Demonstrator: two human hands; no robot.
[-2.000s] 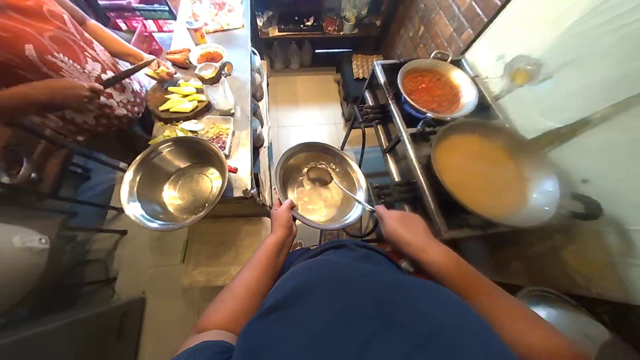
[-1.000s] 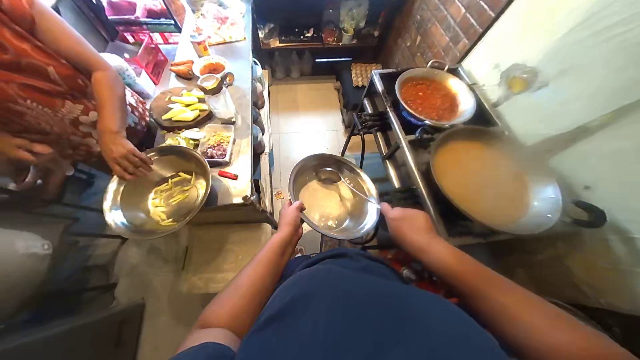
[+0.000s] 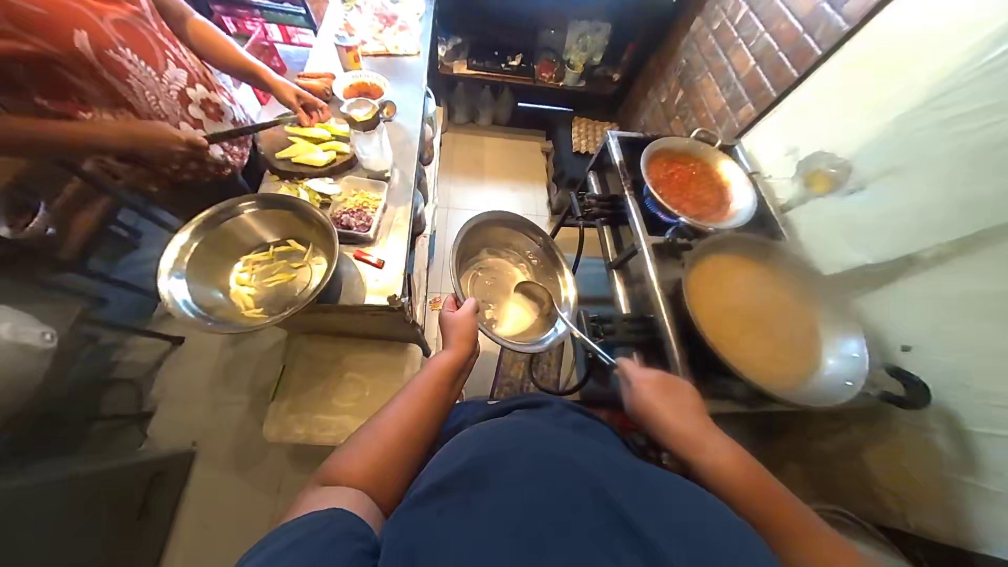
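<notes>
My left hand (image 3: 460, 329) grips the near left rim of a steel mixing bowl (image 3: 466, 260), which is tilted and holds a pale, runny mixture (image 3: 496, 285). A metal ladle (image 3: 581, 337) is in my right hand (image 3: 657, 398), its cup resting in that mixture. At the left, a large steel basin (image 3: 197, 268) holds pale yellow strips (image 3: 272, 272). Beyond it a co-worker's hand holds a knife (image 3: 250, 128) over a round board (image 3: 272, 146), and the other hand touches yellow-green pieces (image 3: 313, 148) there.
On the stove (image 3: 647, 268) at my right stand a pan of red sauce (image 3: 689, 185), with a blue flame under it, and a large wok of orange-brown liquid (image 3: 752, 323). A counter (image 3: 400, 181) at the left bears a tray of chopped food (image 3: 358, 206) and a red lighter (image 3: 368, 259).
Yellow strips lie in the large basin, which held none two seconds ago. The co-worker's hand has gone from the basin back to the board. The ladle has shifted within my bowl.
</notes>
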